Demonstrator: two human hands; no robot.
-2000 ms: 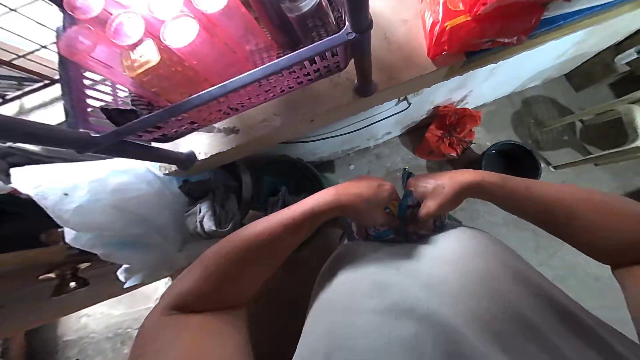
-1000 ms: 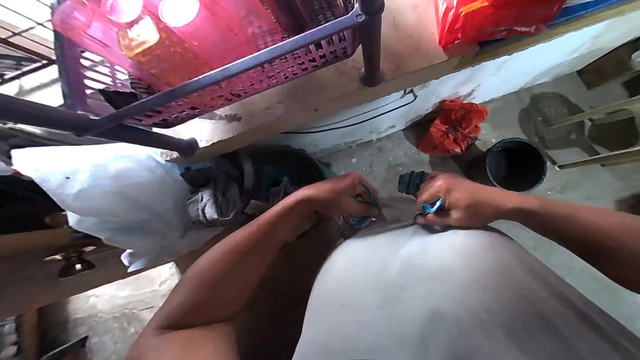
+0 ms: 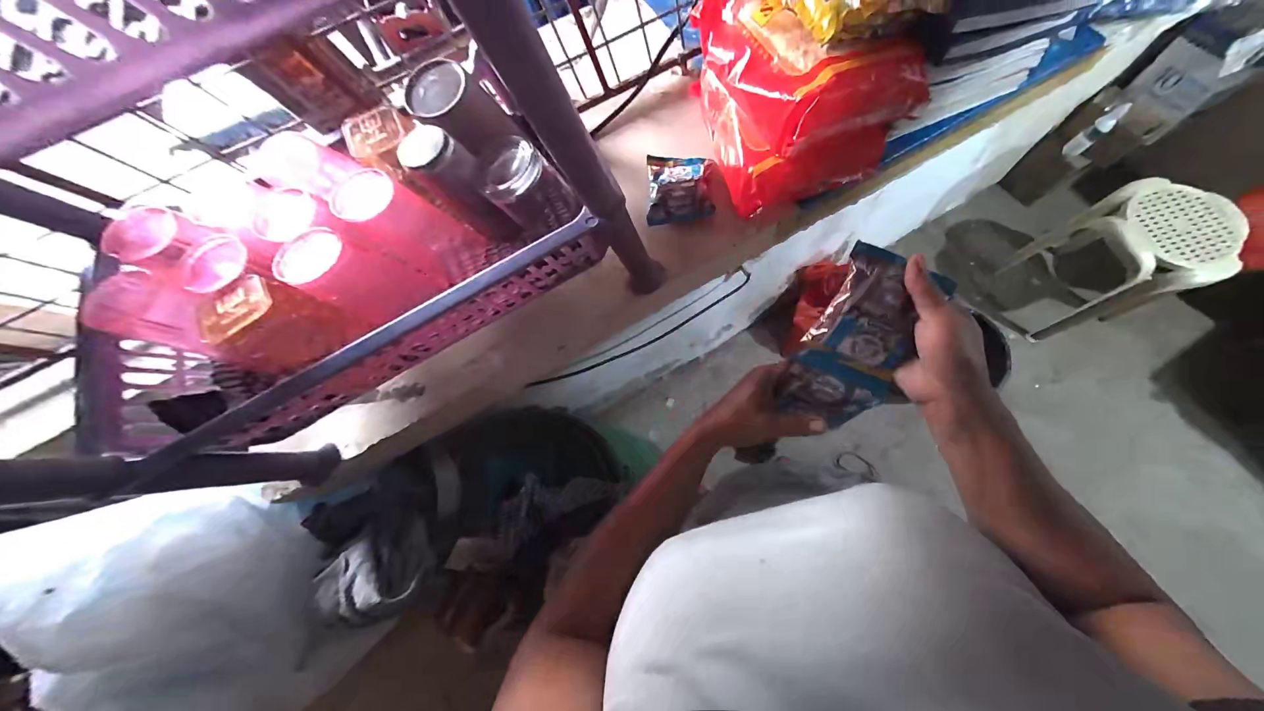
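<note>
A strip of blue and brown plastic sachets [image 3: 869, 321] is stretched between my two hands, in front of my body. My left hand [image 3: 755, 410] grips its lower end, thumb along the edge. At the upper right side my right hand [image 3: 943, 341] holds the strip with the thumb raised along it. A similar folded sachet pack [image 3: 679, 190] lies on the ledge, beside a red plastic bag [image 3: 805, 128] with yellow packets on top.
A purple plastic rack [image 3: 415, 346] with bottles [image 3: 360, 195] stands on the ledge at left. Below it are a dark tub [image 3: 533, 444] with cloths and a white sack [image 3: 148, 583]. A white plastic chair [image 3: 1185, 222] and a dark bucket [image 3: 992, 346], partly behind my right hand, are on the floor.
My hands have moved away from my waist, and the sachet strip now shows spread out between them. The view has shifted, bringing the pack on the ledge and the chair seat into sight.
</note>
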